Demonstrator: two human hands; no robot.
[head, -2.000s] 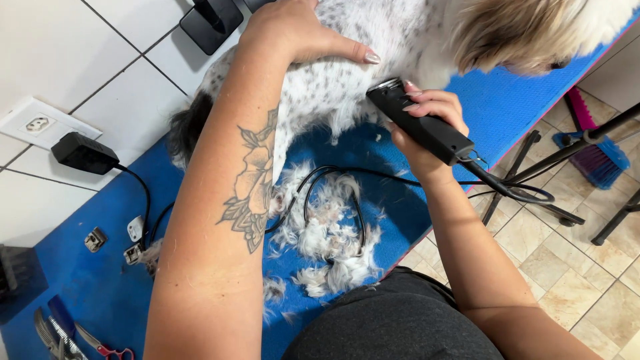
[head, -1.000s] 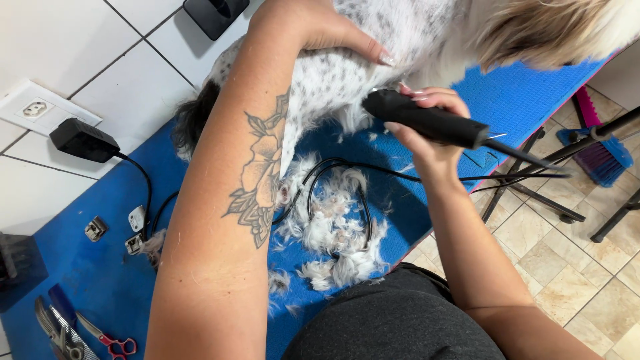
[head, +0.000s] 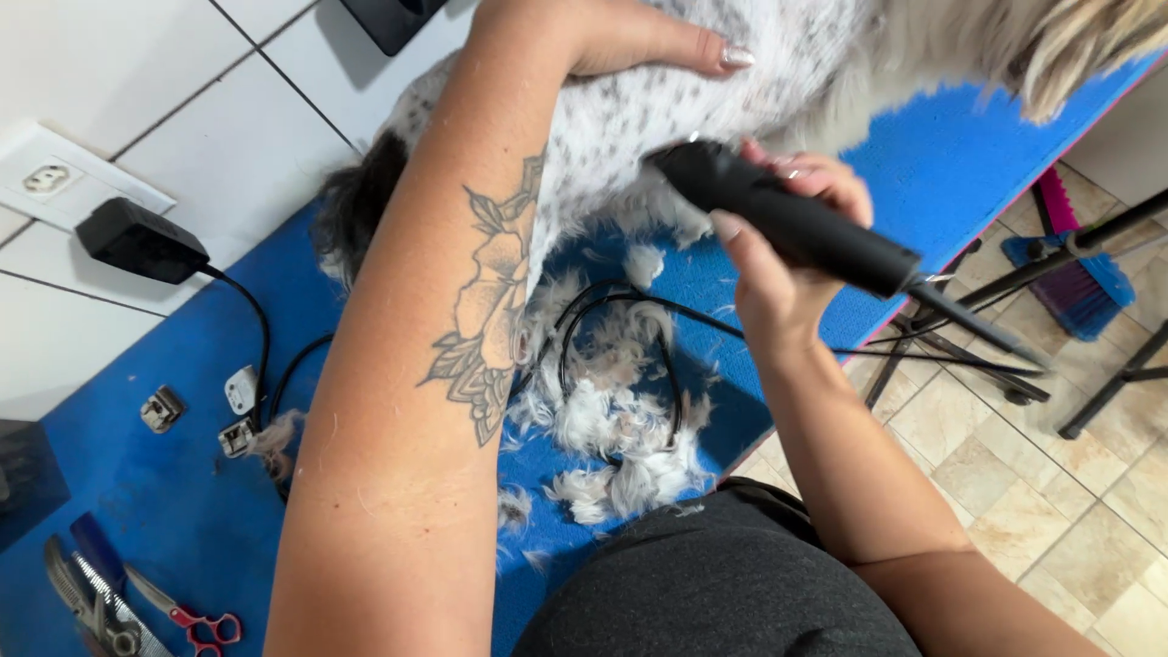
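A white dog with dark speckles stands across the top of the blue grooming table, its longer, tan-and-white fur at the upper right. My left hand rests on the dog's back and side, thumb stretched out; its other fingers are hidden. In my right hand is a black electric clipper, its head at the dog's lower side, slightly blurred. The cord trails from the clipper's end to the right. Cut white fur lies in a loose pile below the dog, with black cable loops through it.
At the lower left lie red-handled scissors, thinning shears and a blue comb. Clipper blades sit near a black power adapter plugged into a wall outlet. A metal stand and a blue brush are beyond the table's right edge.
The clipper has shifted along the dog's underside and lower flank, and its angle has changed while staying in my right hand. My left hand stays on the dog.
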